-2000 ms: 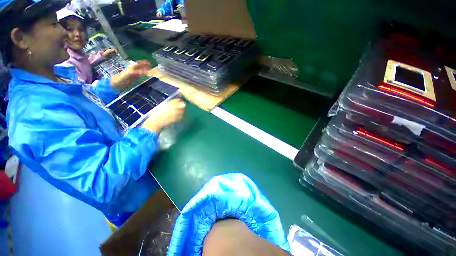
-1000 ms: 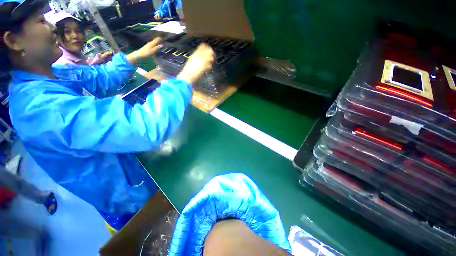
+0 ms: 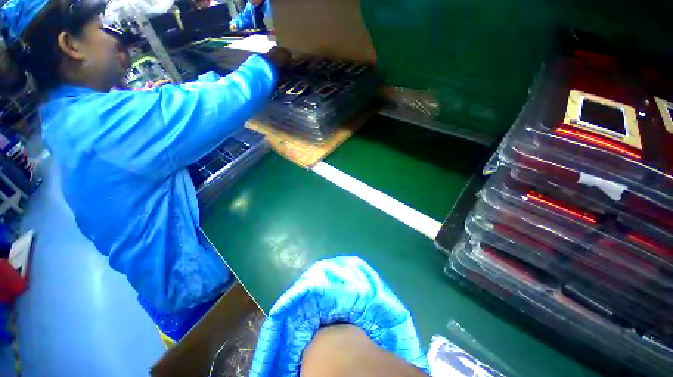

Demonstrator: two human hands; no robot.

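Note:
A blue gathered smock cuff shows at the bottom centre with a bare wrist coming out of it. The hand beyond the wrist is cut off by the lower edge, and I cannot tell which arm it is. Neither of my hands is in view. A tall stack of clear blister trays stands at the right. Its top tray holds glossy red and black parts with gold-framed dark windows. A clear film piece with white areas lies on the green bench mat beside the cuff.
A person in a blue smock stands at the left, an arm over a lower tray stack on a brown board. Another tray stack is beside them. An open cardboard box is below the bench edge. An upright brown panel stands behind.
The person in blue has turned and shifted right, extending an arm across the lower tray stack. More of the trays beside them shows than a second ago. My cuff and the red-part stack have barely moved.

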